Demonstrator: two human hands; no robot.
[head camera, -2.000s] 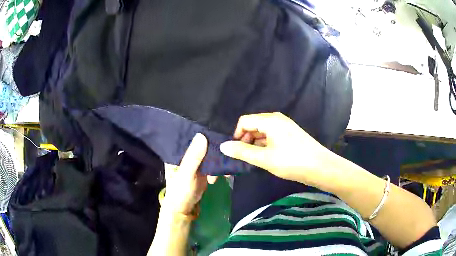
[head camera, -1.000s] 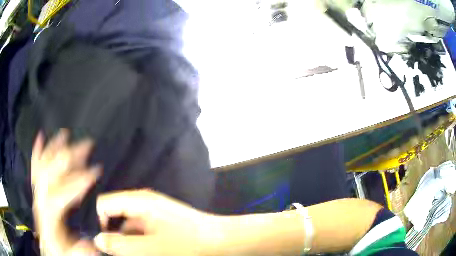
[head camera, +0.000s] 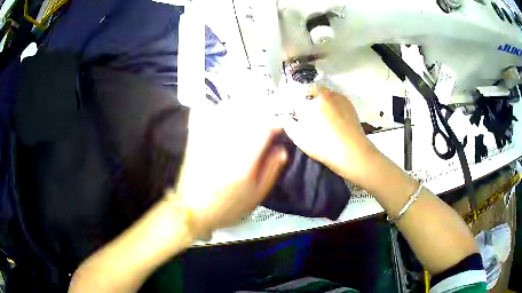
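Note:
Dark navy cloth (head camera: 312, 183) lies on the white machine table below and between my hands, its free end towards the front edge. My left hand (head camera: 229, 166) is over the cloth, washed out by glare and blurred; its fingertips and grip cannot be made out. My right hand (head camera: 329, 126) is close below the needle area, its fingertips bent together at the cloth's upper part. The presser foot and needle are lost in glare. The white sewing machine head (head camera: 366, 28) stands above my hands. Large black panels (head camera: 57, 171) hang and lie at the left.
Black-handled scissors (head camera: 438, 129) lie right of my right hand, beside a thin grey tool (head camera: 407, 134). A narrow dark strip (head camera: 466, 177) hangs over the front edge. Black scraps (head camera: 498, 120) lie at the far right. A long white bar (head camera: 192, 57) stands left of the needle area.
Both hands have moved from the black cloth at the left to the machine's needle area. The view has shifted, and the machine head and navy cloth end now show.

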